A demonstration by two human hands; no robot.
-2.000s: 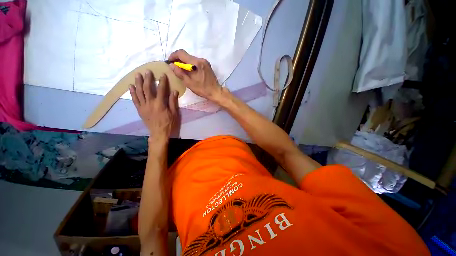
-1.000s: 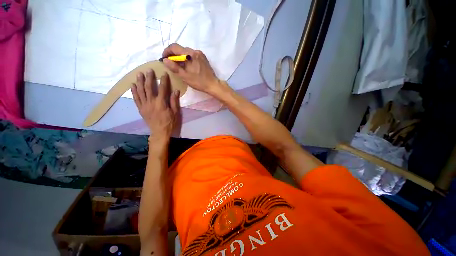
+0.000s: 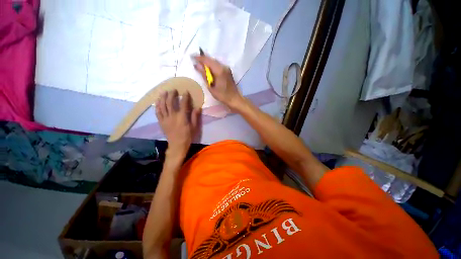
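Note:
White pattern paper [image 3: 136, 45] with thin dark drafted lines lies on the pale table. The tan French curve [image 3: 132, 112] lies flat across its near edge, broad round end to the right and tapering tail to the lower left. My left hand [image 3: 177, 114] rests flat on the curve's broad part, fingers spread, pressing on it. My right hand [image 3: 218, 81] holds the yellow marking pen [image 3: 208, 75] above the paper, to the right of the curve. The pen's dark tip points up and away, clear of the curve.
A pink knit garment [image 3: 17, 66] lies at the far left. A whitish tape measure [image 3: 271, 60] loops near the dark shiny rail [image 3: 309, 66] at right. A clear pinkish ruler [image 3: 258, 99] lies along the near edge. An open box [image 3: 76, 227] stands below the table.
My right hand has moved right, off the curve, and the pen has swung from lying sideways to pointing away. The curve and my left hand sit nearer to me and away from the drafted lines.

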